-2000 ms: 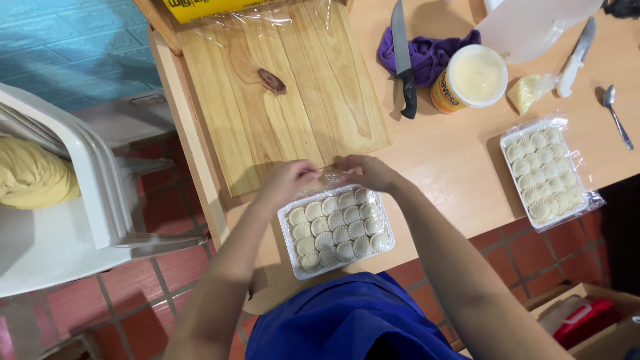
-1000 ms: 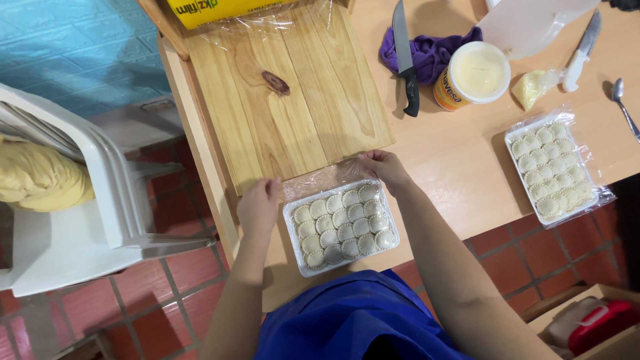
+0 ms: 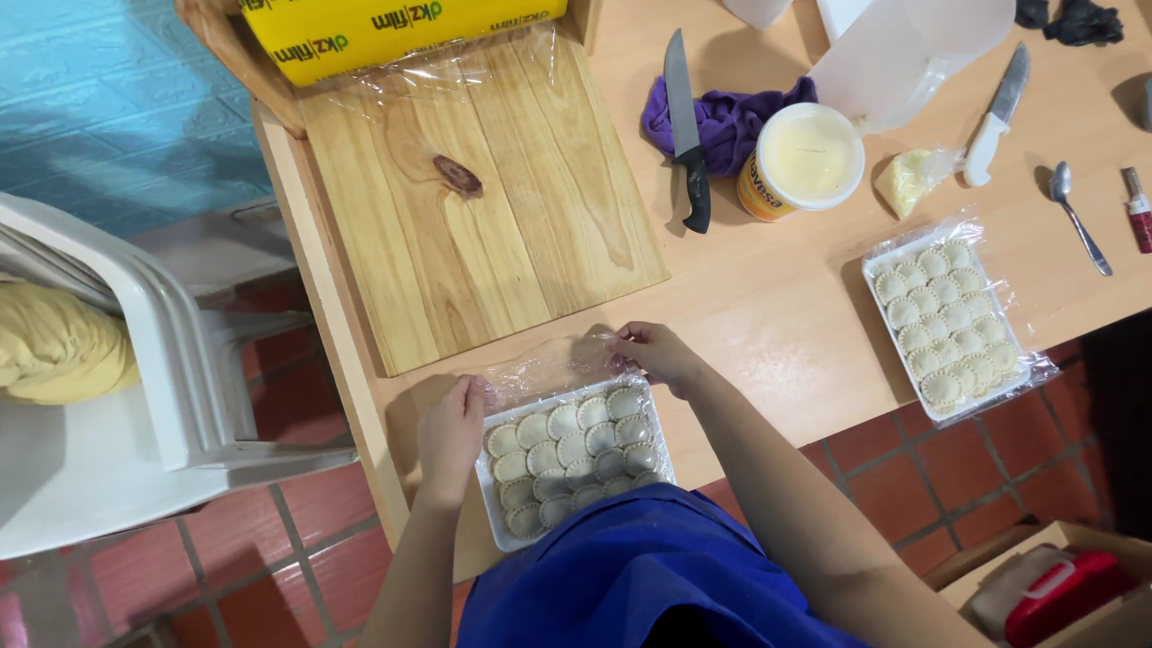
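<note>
A white tray (image 3: 490,490) of small round crimped dough pieces (image 3: 572,447) lies at the table's front edge, its near side partly hidden by a blue garment. Clear plastic film (image 3: 544,369) stretches beyond the tray's far edge. My left hand (image 3: 454,432) pinches the film at its left corner, and my right hand (image 3: 655,353) pinches it at the right. A second white tray (image 3: 886,337) of similar dough pieces, with clear film around it, rests at the right.
A wooden board (image 3: 504,216) lies beyond my hands, below a yellow film roll (image 3: 405,27). Farther right are a black-handled knife (image 3: 688,135), a purple cloth (image 3: 729,126), a lidded tub (image 3: 805,157), a white-handled knife (image 3: 997,117) and a spoon (image 3: 1075,216). White plastic chairs (image 3: 153,360) stand left.
My hands, close together at the tray's far edge two seconds ago, have moved apart to the two sides. The film is now spread between them.
</note>
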